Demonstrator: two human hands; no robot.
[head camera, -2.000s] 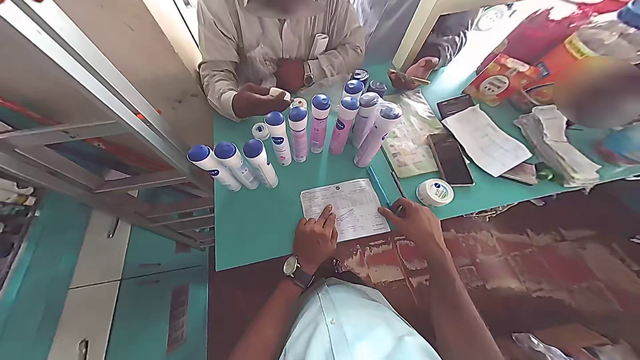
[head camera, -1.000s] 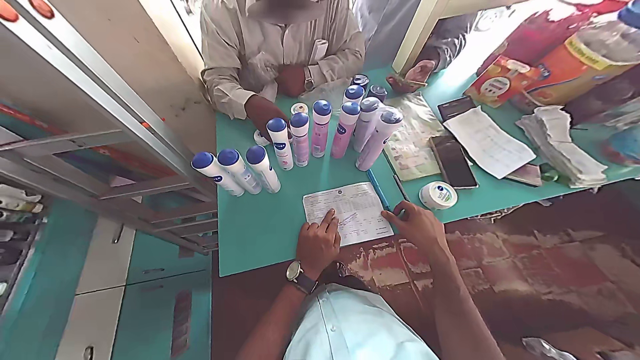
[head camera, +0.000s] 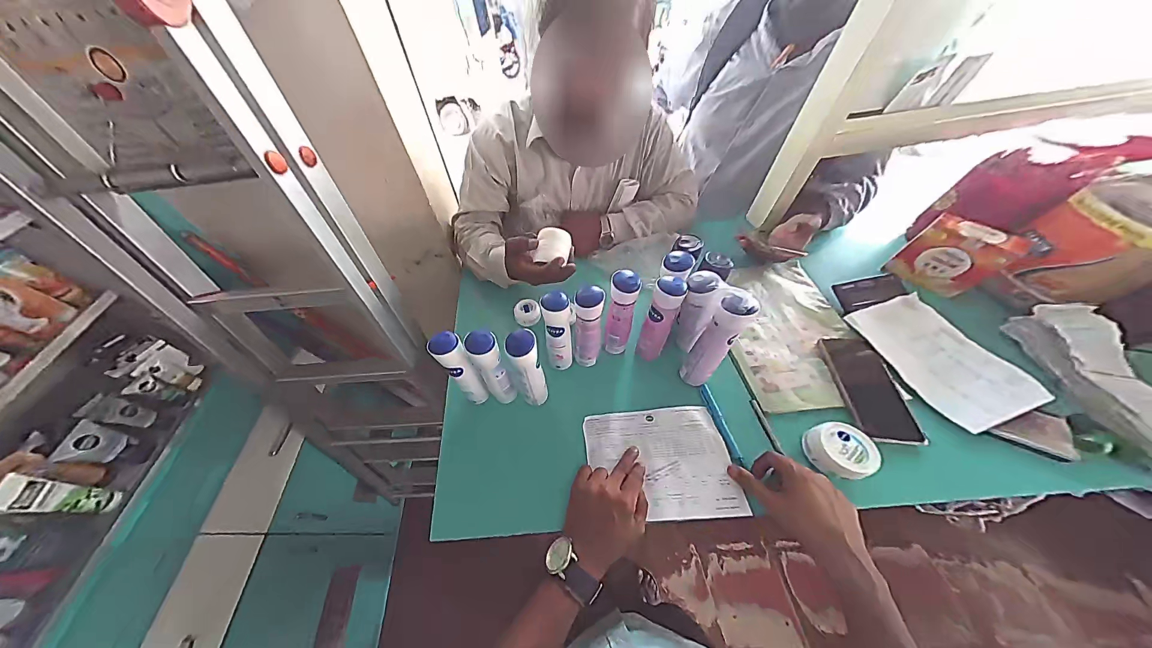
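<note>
A printed sheet of paper (head camera: 670, 450) bearing writing lies on the green tabletop (head camera: 504, 459). My left hand (head camera: 607, 508), with a wristwatch above it, rests on the sheet's lower left part, index finger extended. At the sheet's right edge, my right hand (head camera: 792, 499) touches the paper near the lower end of a blue pen (head camera: 720, 421); whether it pinches the paper is unclear. A dark pen (head camera: 765, 425) lies beside the blue one. Right of that sits a round white tin (head camera: 841, 450). Beyond the paper stand several blue-capped spray cans (head camera: 621, 312), white, pink and lilac.
Across the table a person holds a white roll-shaped item (head camera: 552, 246). Another person's hand (head camera: 792, 236) is at the far edge. A smartphone (head camera: 871, 390), loose papers (head camera: 949, 362), a plastic-covered packet (head camera: 787, 342) and an orange pack (head camera: 958, 255) lie to the right. Metal-framed shelving stands left.
The person across has drawn a hand back from among the cans and now holds a white item near the chest. My hands stay at the sheet. The view has tilted up.
</note>
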